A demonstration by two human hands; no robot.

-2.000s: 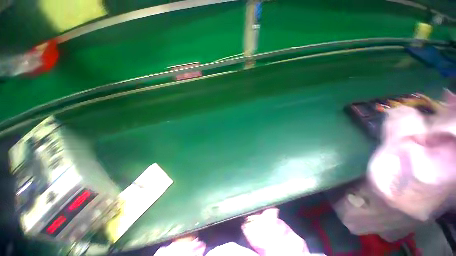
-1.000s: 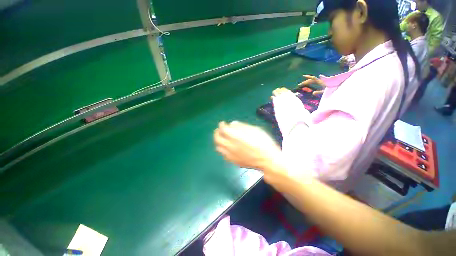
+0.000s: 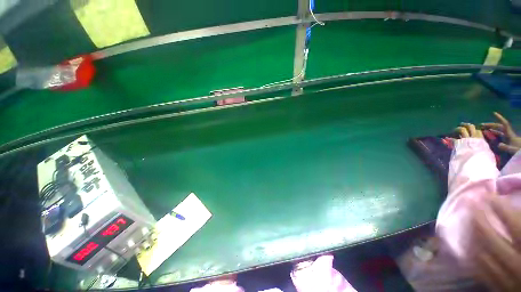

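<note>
A white bench power supply (image 3: 114,197) stands at the left of the green bench, with lit red number displays, dark marks and coiled black leads on top. A pale paper sheet (image 3: 177,231) lies beside it with a blue pen (image 3: 178,216) on it. A blurred bare hand, which looks like my right hand (image 3: 494,242), is at the lower right edge, in front of a neighbour's pink sleeve. Its fingers cannot be made out clearly, nor whether it holds anything. My left hand is not in view. Pink cloth shows at the bottom edge.
At the right, a person in pink has both hands over a dark tray (image 3: 428,149) on the bench (image 3: 274,165). A blue tray (image 3: 503,85) lies at the far right. A red bin (image 3: 80,73) with clear plastic, yellow sheets and a pink holder (image 3: 230,99) are along the back.
The view has swung back left from the neighbour, so the supply and whole sheet show again. The bare hand stretched over the bench one second ago is now at the lower right edge.
</note>
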